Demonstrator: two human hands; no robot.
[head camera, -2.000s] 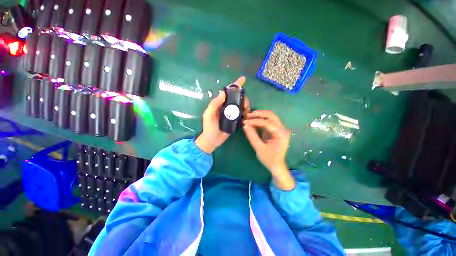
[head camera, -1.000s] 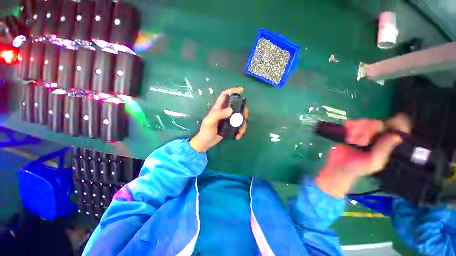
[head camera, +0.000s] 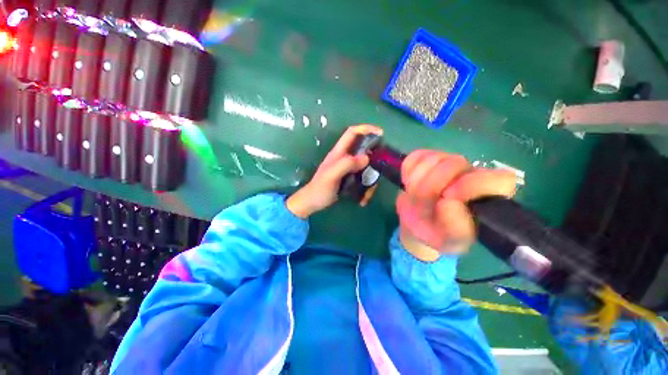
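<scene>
My left hand [head camera: 326, 179] is shut on a black speaker unit [head camera: 353, 184] with a pale round disc, held over the green bench in front of my body. My right hand [head camera: 439, 194] is wrapped in a fist around a long thick black electric screwdriver [head camera: 513, 231] with a pale label and a yellow-orange cable end. The screwdriver lies slantwise, and its front end meets the upper part of the unit. The exact contact point is too small to tell. The blue screw tray [head camera: 469, 73] full of silvery grains stands beyond my hands.
Rows of black units [head camera: 132, 73] with pale dots fill the left, with shimmering bands between them. A lower stack [head camera: 135, 234] and a blue stool [head camera: 55, 242] are at lower left. A white cylinder [head camera: 609, 66] and a pale bar [head camera: 615, 117] are at right. A blue sleeve [head camera: 600, 322] shows at lower right.
My right hand was beside the unit, then at the right with the screwdriver. It has now brought the screwdriver left to the unit. My left hand still holds the unit, now slightly further right.
</scene>
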